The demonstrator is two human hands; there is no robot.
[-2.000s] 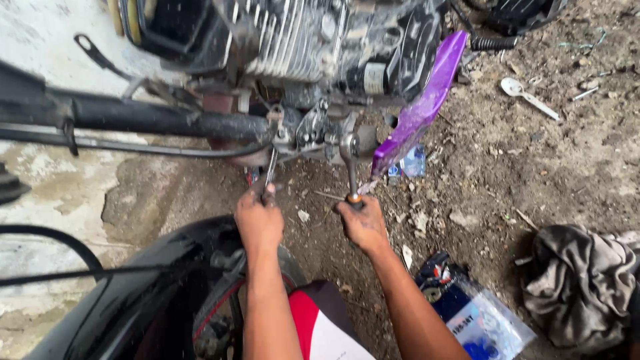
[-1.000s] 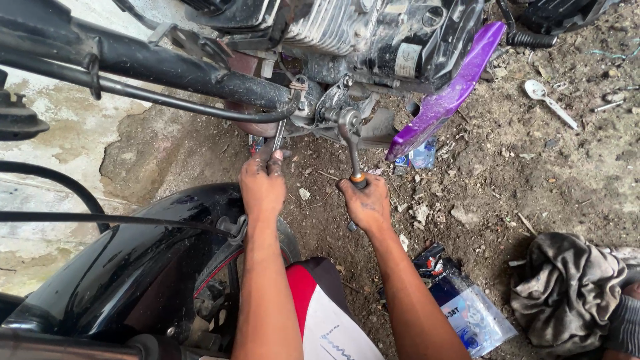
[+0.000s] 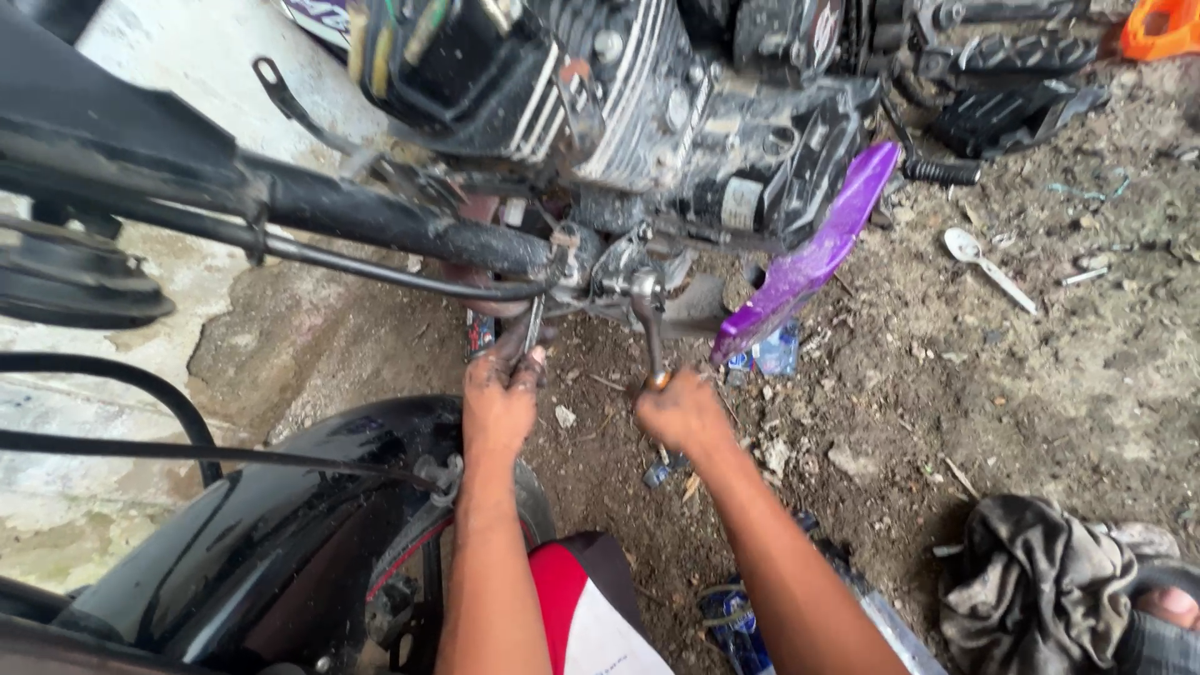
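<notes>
My left hand (image 3: pixel 503 398) grips a metal wrench (image 3: pixel 535 323), whose upper end reaches the joint under the black frame tube (image 3: pixel 394 216) of a motorcycle. In my right hand (image 3: pixel 687 408) is the handle of a ratchet wrench (image 3: pixel 652 339); its head sits on a fastener beside that joint. Above both hands is the dusty finned engine (image 3: pixel 637 94). A purple plastic panel (image 3: pixel 806 262) slants down to the right of the ratchet. The exact seat of the left tool is partly hidden by the cable and tube.
A black fender (image 3: pixel 281 525) fills the lower left, with a black cable (image 3: pixel 225 448) crossing it. On the dirt at right lie a white plastic spoon (image 3: pixel 989 270) and a crumpled grey cloth (image 3: pixel 1031 581). A kick or gear pedal (image 3: pixel 940 172) juts out behind the purple panel.
Both hands keep hold of their tools. The right hand has swung a little to the right with the ratchet handle. The view has shifted somewhat.
</notes>
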